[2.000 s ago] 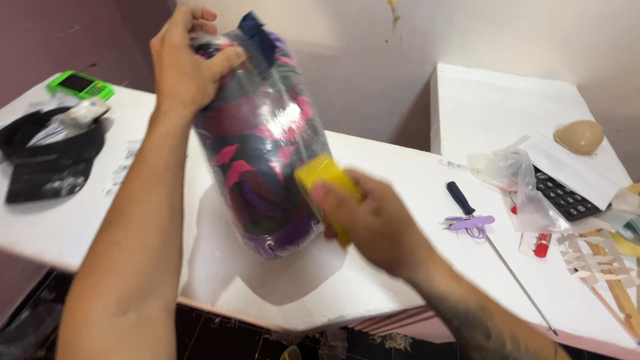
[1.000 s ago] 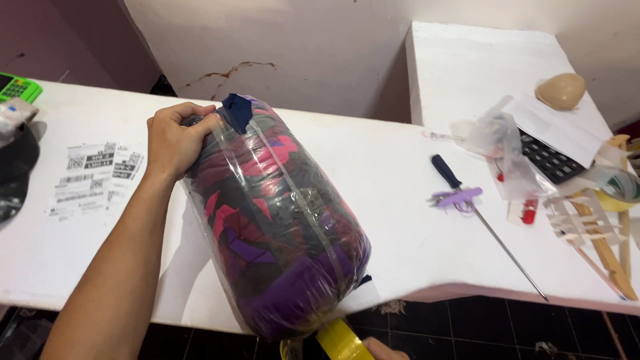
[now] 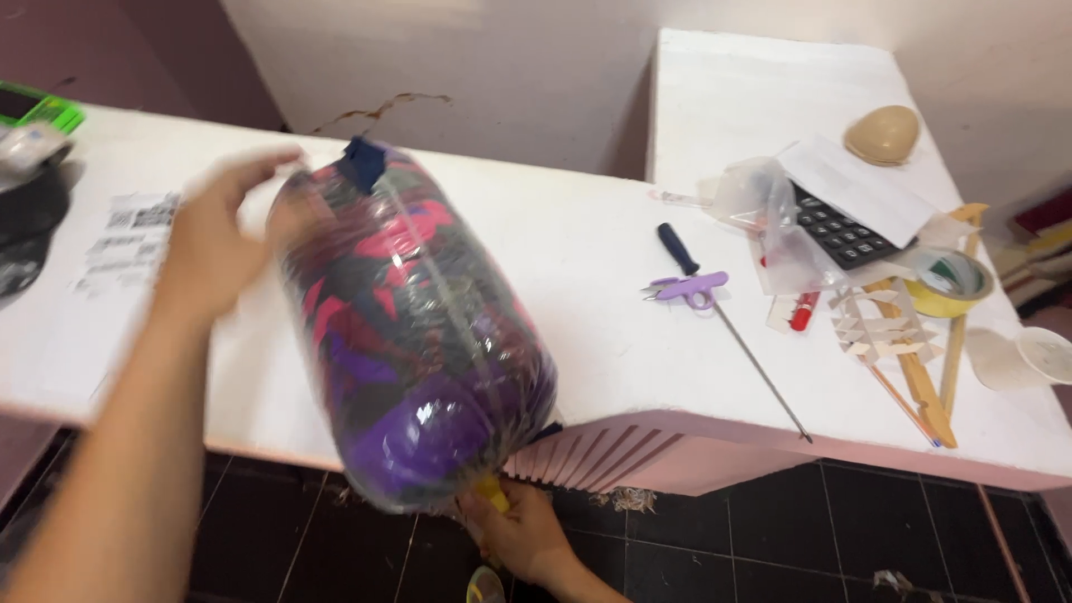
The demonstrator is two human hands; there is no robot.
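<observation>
A bulky bundle of dark, pink and purple fabric [image 3: 419, 335], wrapped in clear plastic, leans at a tilt over the front edge of the white table. At its top a scrap of dark blue cloth [image 3: 363, 164] sticks out. My left hand [image 3: 226, 234], blurred, is at the bundle's upper left side; whether it touches is unclear. Below the bundle's lower end, past the table edge, my right hand [image 3: 523, 532] is closed around a yellow item [image 3: 492, 492], mostly hidden, seemingly a tape roll.
Right of the bundle lie purple thread snips [image 3: 699, 289], a long screwdriver [image 3: 749, 343], a calculator [image 3: 837, 226], a tape roll [image 3: 950, 280], a wooden hanger [image 3: 925, 394] and a white cup [image 3: 1026, 356]. Printed paper [image 3: 126, 243], a black cap [image 3: 29, 222] and a green device [image 3: 42, 109] are at left.
My right hand, on the bundle's right side two seconds ago, is now beneath its lower end. My left hand was gripping the bundle's top and now looks looser, with fingers spread.
</observation>
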